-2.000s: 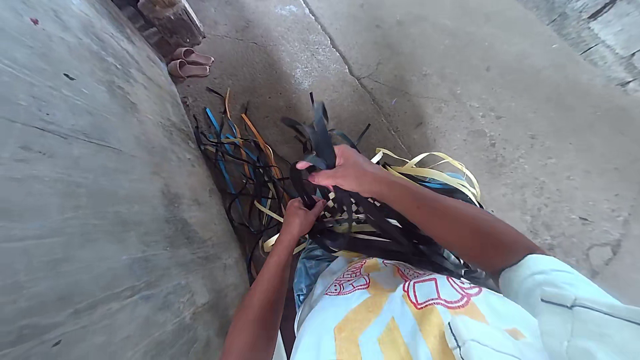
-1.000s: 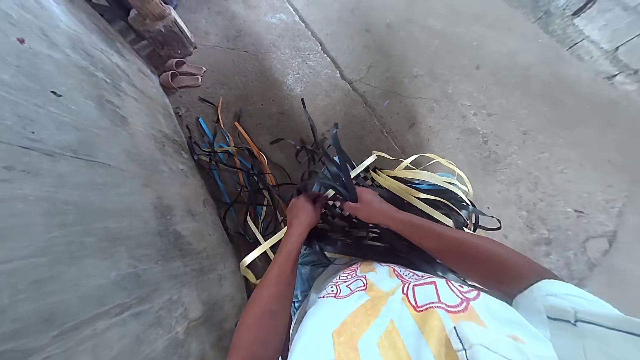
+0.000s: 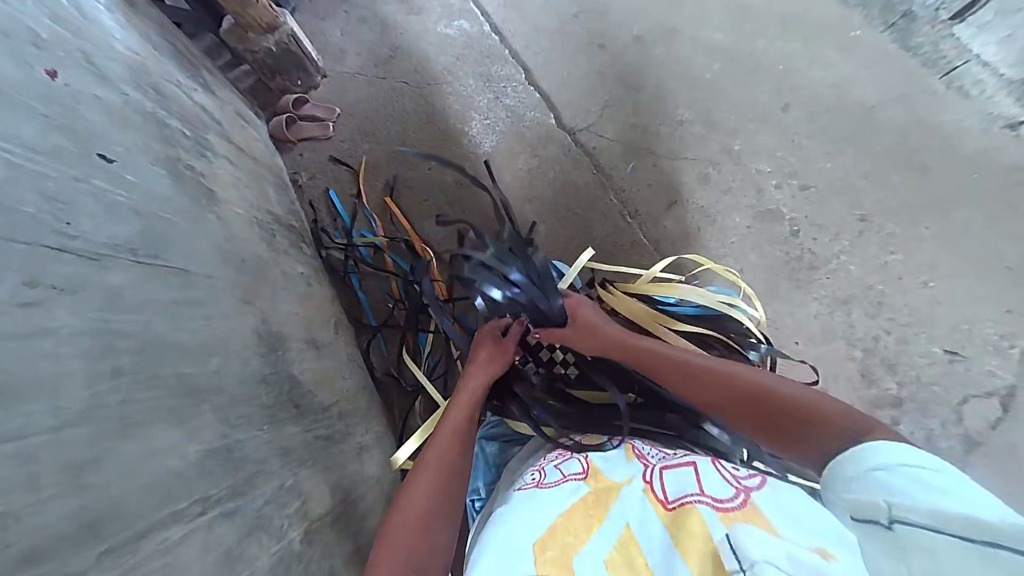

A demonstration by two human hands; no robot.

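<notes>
A woven piece of black and pale yellow strips [image 3: 560,360], checkered in the middle, lies over my lap with long loose ends on every side. My right hand [image 3: 588,324] grips a bundle of black plastic strips [image 3: 512,276] that fans away from me, partly blurred. Close beside it, my left hand [image 3: 496,344] has its fingertips bent at the base of that bundle, at the edge of the weave; whether it pinches a strip cannot be told. Yellow strips [image 3: 680,296] loop out on the right. Blue strips [image 3: 344,216] and orange strips [image 3: 412,232] spread on the left.
A grey concrete wall [image 3: 160,280] rises close along my left. Ahead, on the cracked concrete floor [image 3: 760,160], a pair of pink sandals [image 3: 300,120] lies by the wall, near the base of a wooden post [image 3: 276,48].
My right hand now holds a fanned bundle of black strips, where a second ago it was lower on the weave beside my left hand. The black strips have swung and spread out.
</notes>
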